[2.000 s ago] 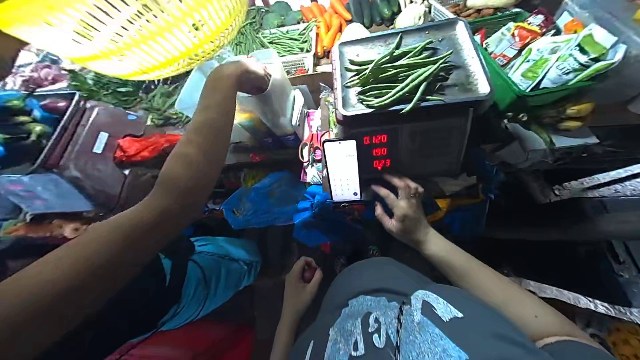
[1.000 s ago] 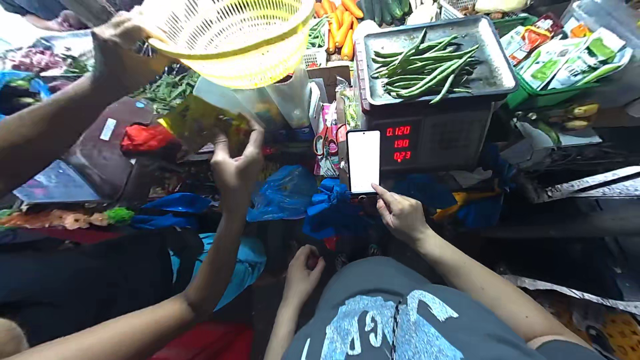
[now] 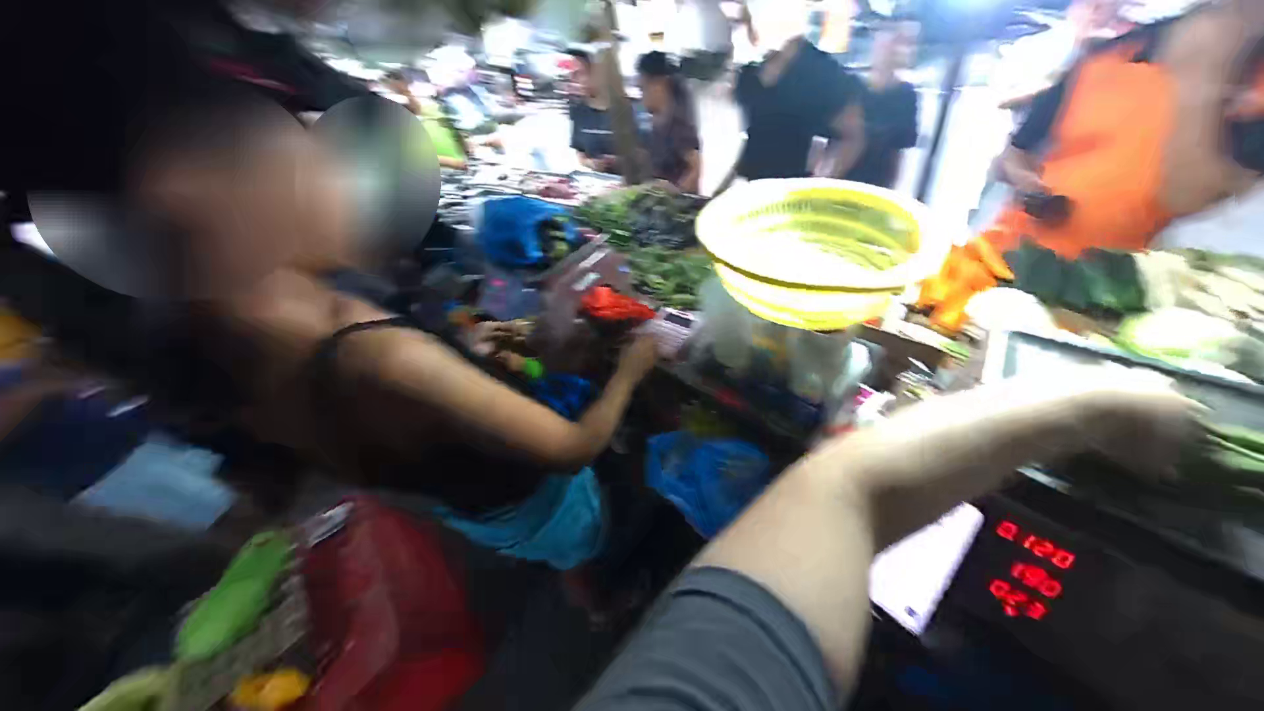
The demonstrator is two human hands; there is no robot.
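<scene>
Across the lower right stretches a bare arm with a grey sleeve, apparently mine; my left hand (image 3: 1136, 420), strongly blurred, is over the edge of the metal pan (image 3: 1145, 351) of the weighing scale. Green beans (image 3: 1239, 444) lie in the pan beside the hand. Whether the fingers hold any beans cannot be told. Below the forearm, a phone (image 3: 923, 568) with a lit screen leans by the scale's display (image 3: 1032, 568) with red digits. My right hand is not in view.
A yellow plastic basket (image 3: 820, 286) hangs over the stall. At left a person (image 3: 434, 395) reaches toward a red plastic bag (image 3: 617, 304). A blue plastic bag (image 3: 706, 479) is below the counter. Vegetables and several people stand beyond.
The view has swung left and up. The left hand has gone from near my lap to the scale pan. The right hand, earlier touching the phone, has gone out of view.
</scene>
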